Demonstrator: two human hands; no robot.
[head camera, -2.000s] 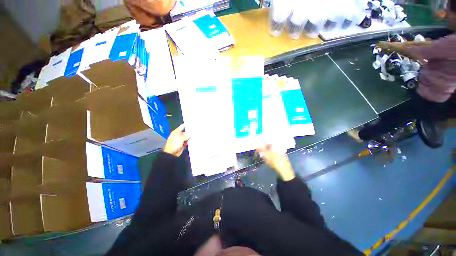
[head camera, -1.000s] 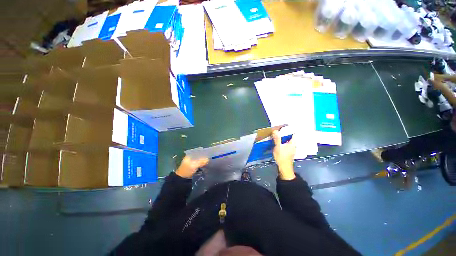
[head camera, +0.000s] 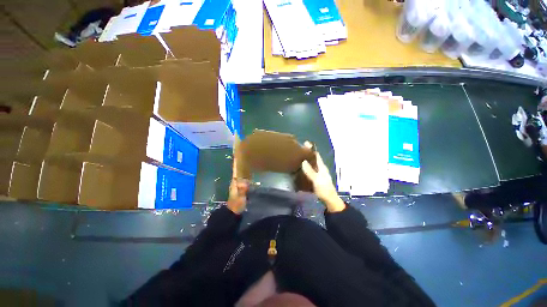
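A carton (head camera: 273, 151) is held opened out in front of my body, its brown inside showing and its near side grey and blurred. My left hand (head camera: 238, 195) holds its left side. My right hand (head camera: 319, 178) holds its right side, fingers at the brown flap. A fanned pile of flat white and blue carton blanks (head camera: 367, 144) lies on the dark green bench, right of my right hand. Open erected cartons (head camera: 120, 141) stand in rows at the left, brown inside with blue and white outer sides.
A raised shelf with a yellow-brown board (head camera: 372, 51) at the back bears more flat cartons (head camera: 300, 30) and clear plastic cups or containers (head camera: 450, 27). White and black small parts (head camera: 528, 126) lie at the far right, beside another person's dark-clothed limb (head camera: 504, 198).
One flat carton has left the pile and come in front of my body. It has opened from a flattened shape into a tube. The view has shifted, so the bench items sit differently.
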